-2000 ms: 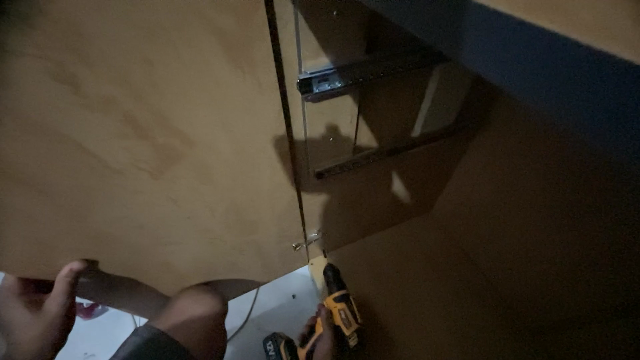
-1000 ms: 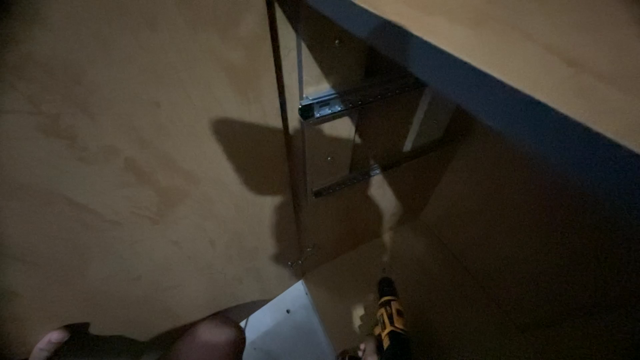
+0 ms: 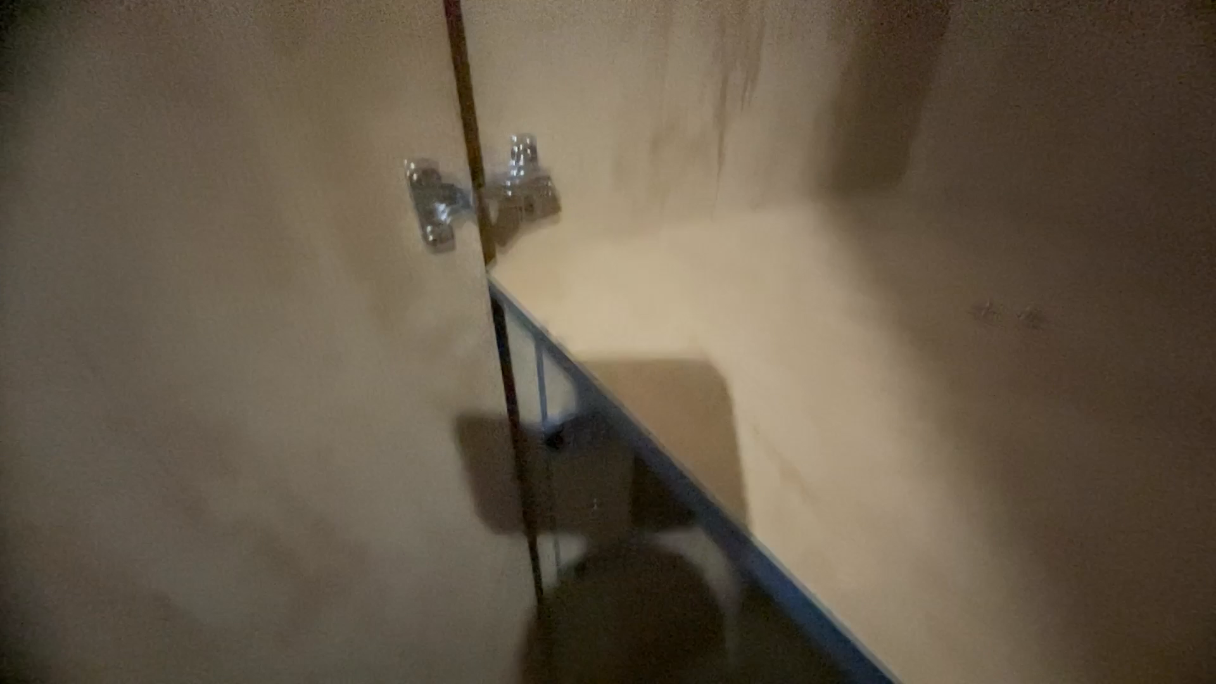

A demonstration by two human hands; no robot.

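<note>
Neither my left hand nor my right hand shows in this view. A metal cabinet hinge (image 3: 484, 195) joins the wooden door panel (image 3: 237, 380) on the left to the cabinet's inner side wall (image 3: 646, 114), spanning the dark gap between them. Right of the gap, a wooden shelf (image 3: 788, 380) extends towards me, its front edge (image 3: 665, 456) showing as a dark bluish diagonal strip. The picture is blurred and dim.
Below the shelf edge lies a shaded compartment, where a dark fitting (image 3: 553, 437) is too blurred to identify. Dark shadows fall across the door, shelf and compartment. Small marks (image 3: 1007, 313) show on the surface at the right.
The view has swung up to the hinge and shelf. My hands, the yellow and black cordless drill and the drawer slides seen clearly earlier have left the view or are no longer distinct.
</note>
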